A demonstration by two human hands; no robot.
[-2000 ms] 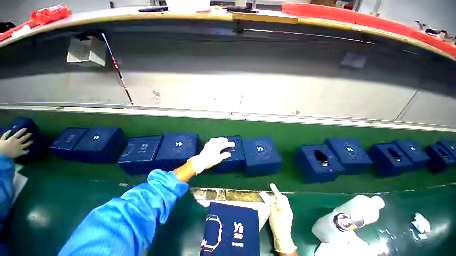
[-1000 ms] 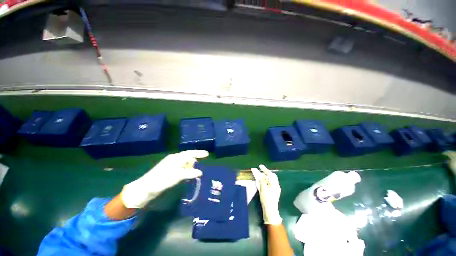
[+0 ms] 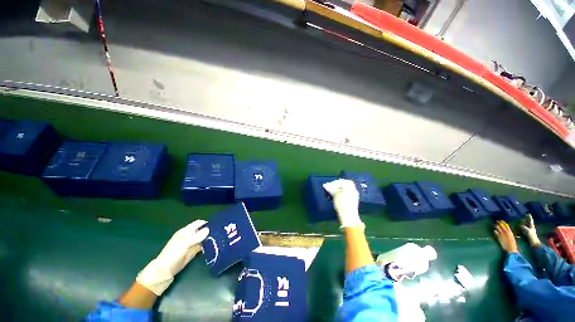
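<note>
My left hand (image 3: 178, 253), in a white glove, holds a navy booklet (image 3: 231, 239) by its left edge, tilted above the bench. A stack of navy booklets (image 3: 272, 288) with white logo and line drawing lies just below it. My right hand (image 3: 346, 202), gloved, is over a navy box base (image 3: 320, 200) on the belt; its fingertips cover part of the base's top, and whether they grip anything cannot be told. The matching box lid (image 3: 370, 192) sits to the right of the base. To the left, a flat-topped box (image 3: 209, 178) stands beside its lid (image 3: 258, 182).
More navy boxes (image 3: 129, 168) line the green belt (image 3: 296, 165) on both sides. A translucent bottle (image 3: 408, 261) and a white scrap (image 3: 465, 277) lie right of the stack. Another person's hands (image 3: 517, 234) and blue sleeves are at far right, near a red tray (image 3: 565, 244).
My left hand went from a belt box to the stack and took hold of a booklet, now raised off it. My right hand moved from beside the stack to the box base. Belt boxes shifted left.
</note>
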